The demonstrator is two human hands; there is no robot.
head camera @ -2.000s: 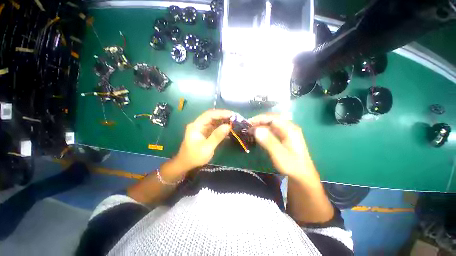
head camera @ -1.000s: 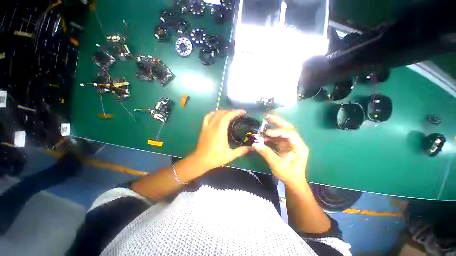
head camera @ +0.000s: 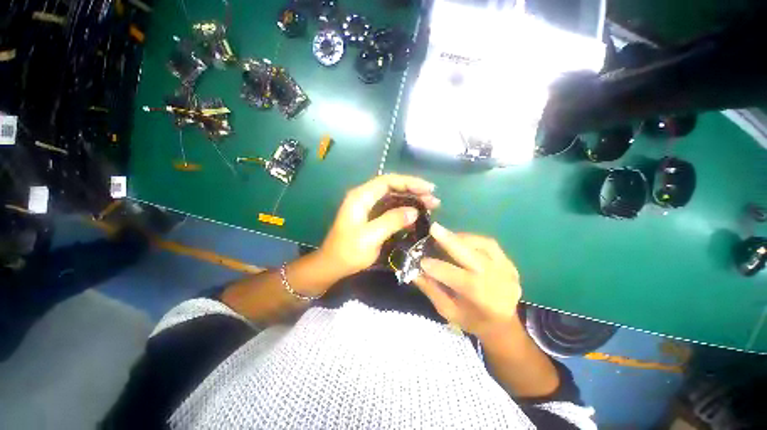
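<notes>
My left hand (head camera: 362,231) grips a round black housing (head camera: 399,204) at the front edge of the green mat, its thumb at the rim. My right hand (head camera: 471,281) holds a small silvery circuit board (head camera: 409,262) by its edge, against or just below the housing's near side. The fingers hide part of both. Whether the board is inside the housing cannot be told.
Wired boards (head camera: 273,86) lie left on the green mat (head camera: 336,189). Slotted black discs (head camera: 329,47) lie behind. A glaring white box (head camera: 471,92) stands centre back. Black housings (head camera: 622,193) stand right, under a large dark blurred shape (head camera: 673,76). Stacked dark boards (head camera: 67,92) fill the far left.
The black housing has come into clear view in my left hand. The silvery board has moved nearer to my body in my right hand. The view has shifted, so the bench items sit higher in the picture.
</notes>
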